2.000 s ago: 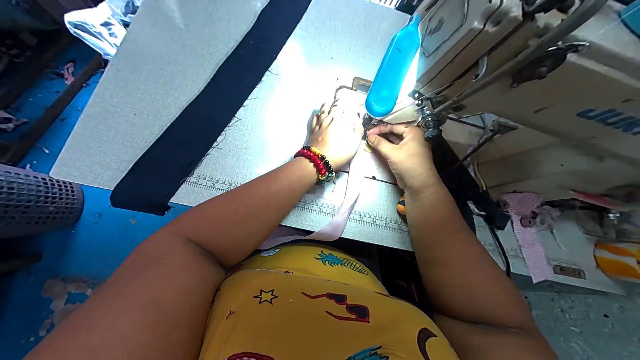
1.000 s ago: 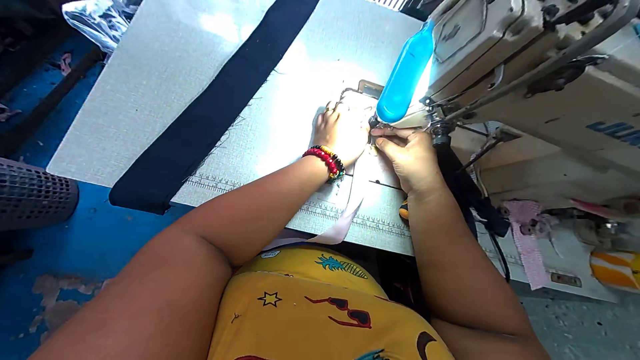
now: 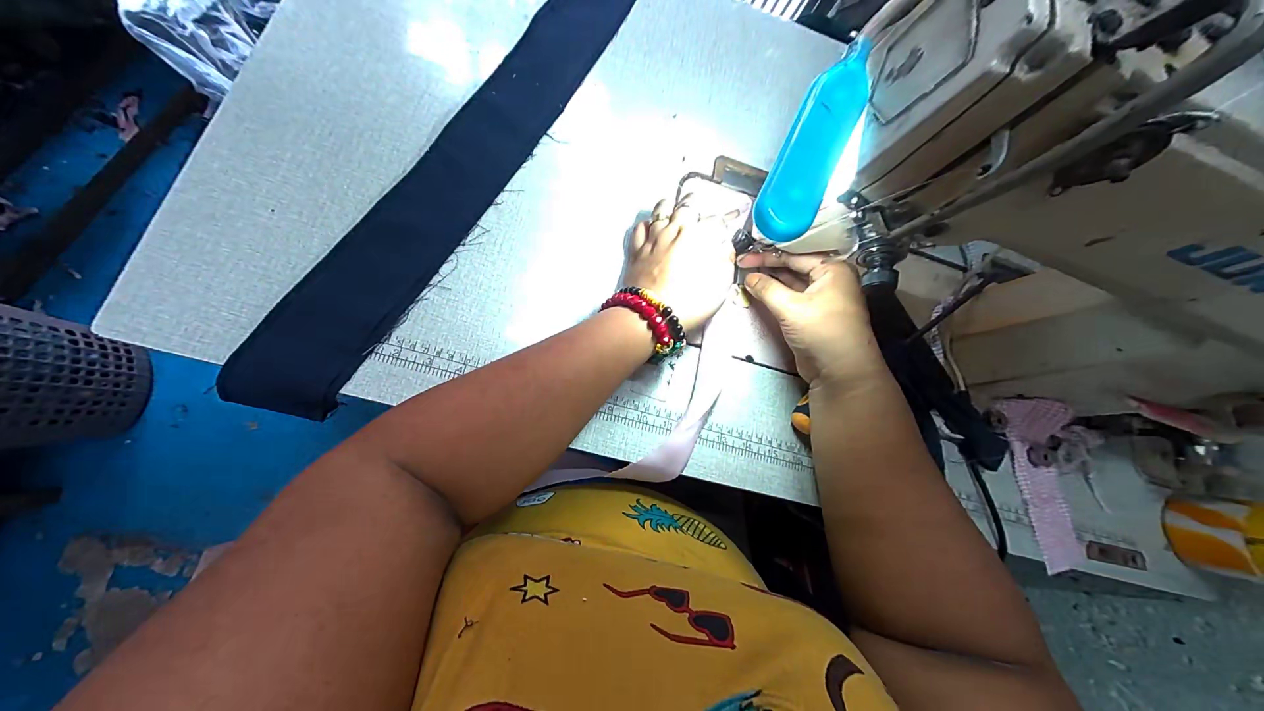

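Note:
My left hand [image 3: 681, 259] lies on the sewing table beside the presser foot [image 3: 743, 240], palm down with its fingers spread over pale fabric. On the other side of the foot, my right hand [image 3: 812, 296] has thumb and index finger pinched together right at the foot; what they grip is too small to tell. A pale pink fabric strip [image 3: 699, 395] runs from between the hands over the table's front edge toward my lap. The industrial sewing machine [image 3: 1047, 227] stands at the right, and a blue translucent plastic piece [image 3: 815, 143] hangs by its head, above the foot.
A dark navy fabric band [image 3: 425, 217] with frayed threads crosses the table [image 3: 286, 188] at left. A measuring scale [image 3: 750, 436] runs along the front edge. A perforated plastic basket [image 3: 69, 375] stands on the blue floor. At right lies pink fabric [image 3: 1042, 484] near an orange-and-white item [image 3: 1215, 533].
The view has shifted slightly. Both hands stay close to the presser foot; no other plain change.

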